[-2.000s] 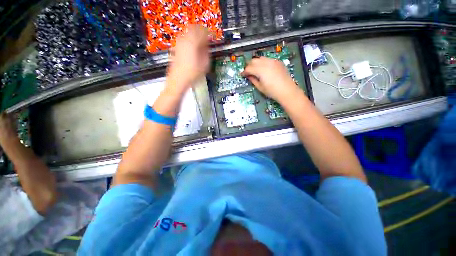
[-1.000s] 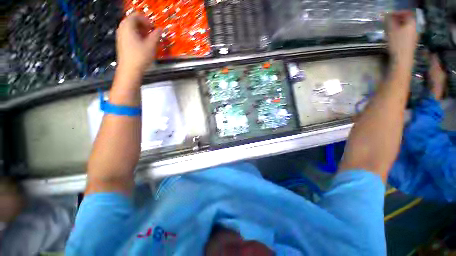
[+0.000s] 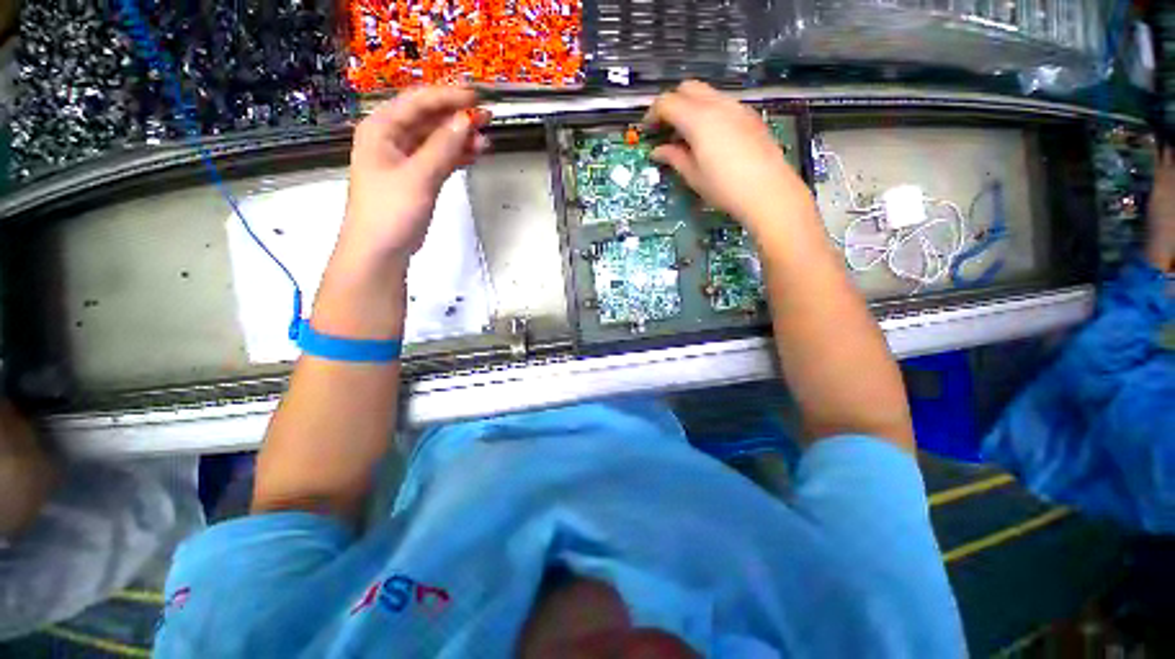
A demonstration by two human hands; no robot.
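Note:
Four green circuit boards sit in a dark carrier. The upper left board has an orange component at its top edge. The lower left board shows a pale area. My left hand, with a blue wrist strap, pinches a small orange component left of the carrier, just below the orange heap. My right hand is over the upper boards, fingers bent; its fingertips hide whether it holds anything. My right forearm partly covers the lower right board.
A white sheet lies left of the carrier. A white adapter with looped cord and a blue cord lie right. Behind are black components, a grey tray and clear trays. People's arms show at both sides.
My left hand has moved from the orange heap down and right, now with an orange component in its fingers. My right hand has come back from the far right to the upper boards.

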